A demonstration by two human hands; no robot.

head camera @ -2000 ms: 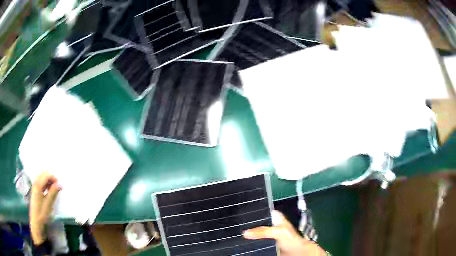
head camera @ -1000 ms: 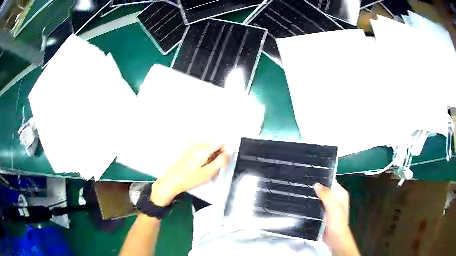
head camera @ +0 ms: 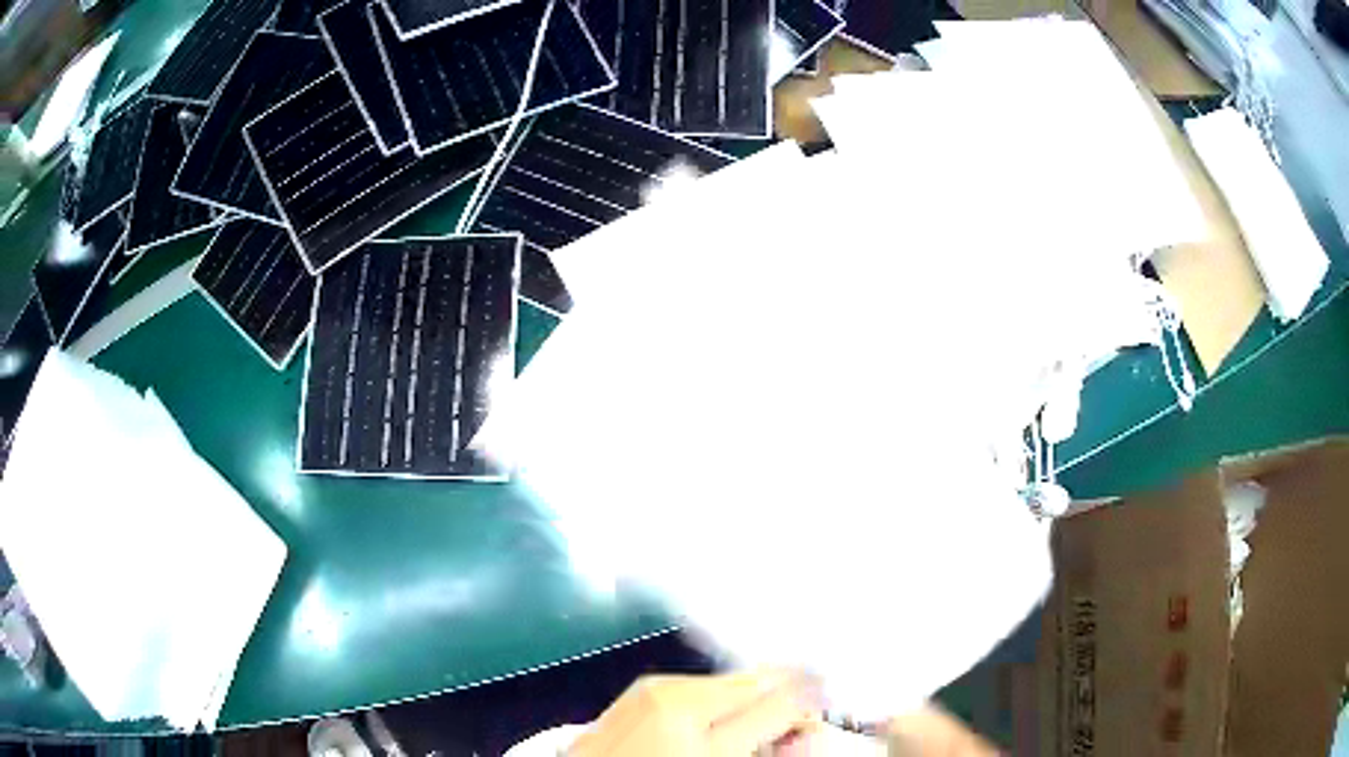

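A white sheet is at the bottom centre, overexposed, its upper part merging with the white pile at right. No black panel shows at my hands; whether one is under the sheet is hidden. My left hand has bent fingers on the sheet's lower edge. My right hand is small, blurred and cut off by the bottom edge, beside the sheet's lower right; its grip is unclear. White cords hang from the pile. A stack of white sheets lies at left.
A black solar panel lies mid-bench, with several others heaped behind. Brown cardboard and a narrow white piece are at right. A large printed carton stands below the bench at right. The bench's front edge curves across.
The white sheet has moved right from beside the left stack, and the black panel in my right hand no longer shows. My hands are lower in the picture. The view has shifted.
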